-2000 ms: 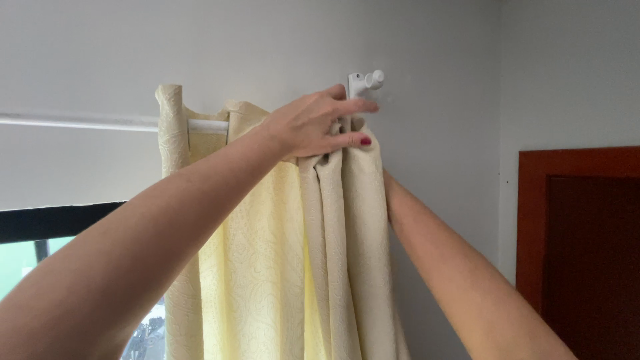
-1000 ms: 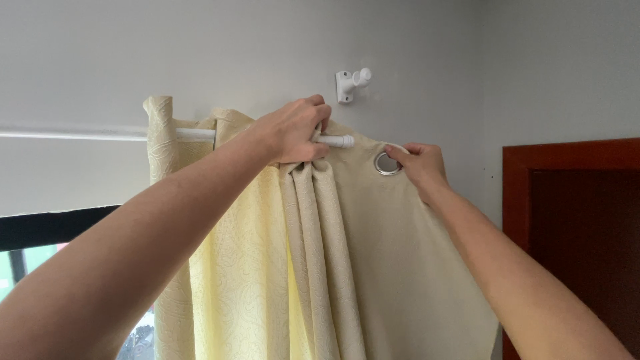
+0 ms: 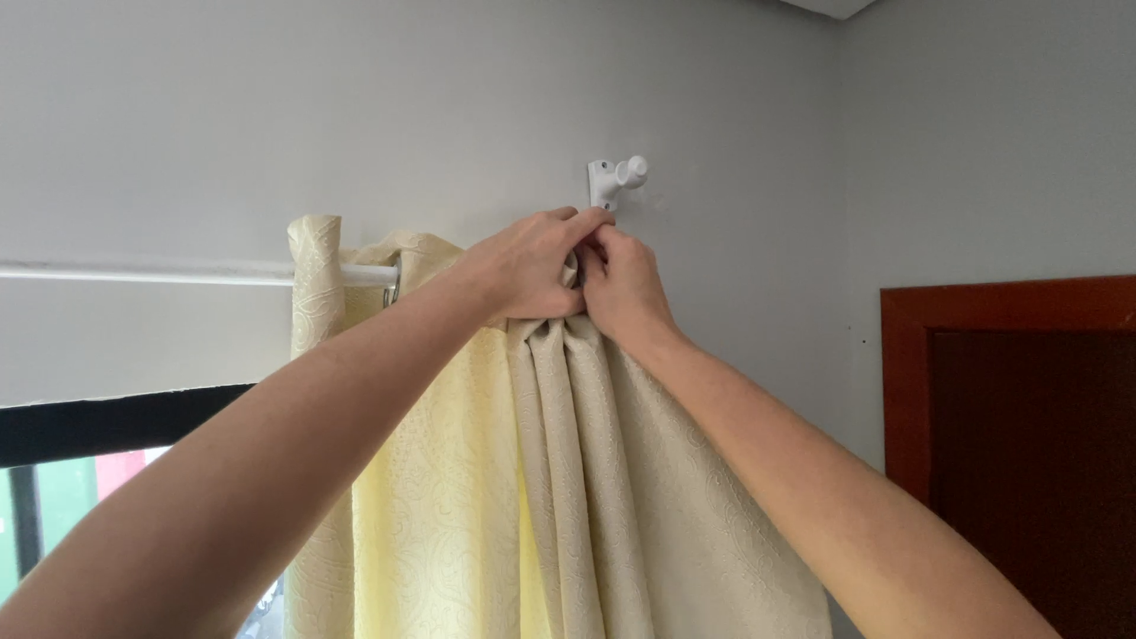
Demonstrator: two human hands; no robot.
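Note:
A cream patterned grommet curtain [image 3: 577, 426] hangs in folds from a white curtain rod [image 3: 371, 275], whose right end is hidden behind the hands. My left hand [image 3: 532, 266] grips the gathered curtain top around the rod. Touching it from the right, my right hand [image 3: 626, 284] pinches the curtain's top edge; the grommet there is mostly hidden by the fingers. A metal grommet [image 3: 391, 286] shows on the rod farther left. Just above the hands, a white rod bracket [image 3: 608, 184] is fixed to the wall, apart from the rod.
A window with a dark frame [image 3: 115, 417] lies at the lower left, partly behind my left forearm. At the right stands a reddish-brown wooden door frame [image 3: 905, 390]. The grey wall [image 3: 754, 177] meets another wall at a corner between bracket and door frame.
One second ago my right hand held a grommet out to the right of the rod's bare end; it has moved left to meet my left hand, and that rod end is now covered.

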